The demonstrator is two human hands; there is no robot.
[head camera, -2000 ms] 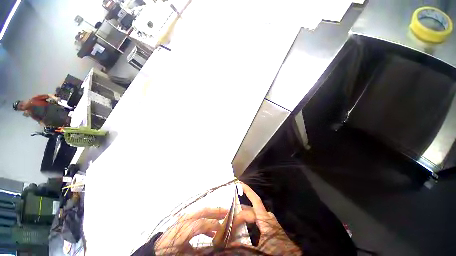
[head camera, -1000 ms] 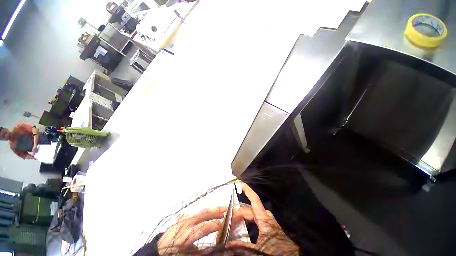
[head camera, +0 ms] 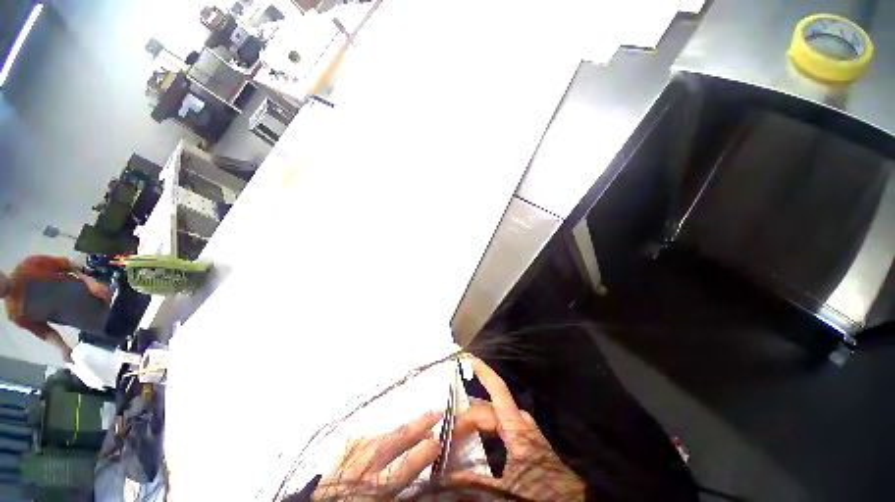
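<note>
A very large white sheet [head camera: 363, 216] covers most of the metal-topped table. My left hand [head camera: 378, 461] and my right hand [head camera: 520, 446] meet at the sheet's near end, low in the picture. Between them they hold the sheet edges, which show as a thin dark-lined stack [head camera: 447, 431]. My right fingertips touch the near corner. Thin dark strands cross both hands and hide parts of them; the picture's lower rim cuts off the wrists. A roll of yellow tape [head camera: 830, 49] lies on the metal at the far right, touched by neither hand.
A dark recess [head camera: 785, 196] lies right of the metal table edge [head camera: 510, 250]. Stepped sheet corners show at the top. A green basket-like object [head camera: 165, 275] is at the left. A person [head camera: 54, 294] stands beyond, holding something white. Sewing machines and workstations stand at upper left.
My left hand's fingers have shifted slightly lower and spread a little. My right hand has stayed almost still. The person at the left has come nearer, carrying something white.
</note>
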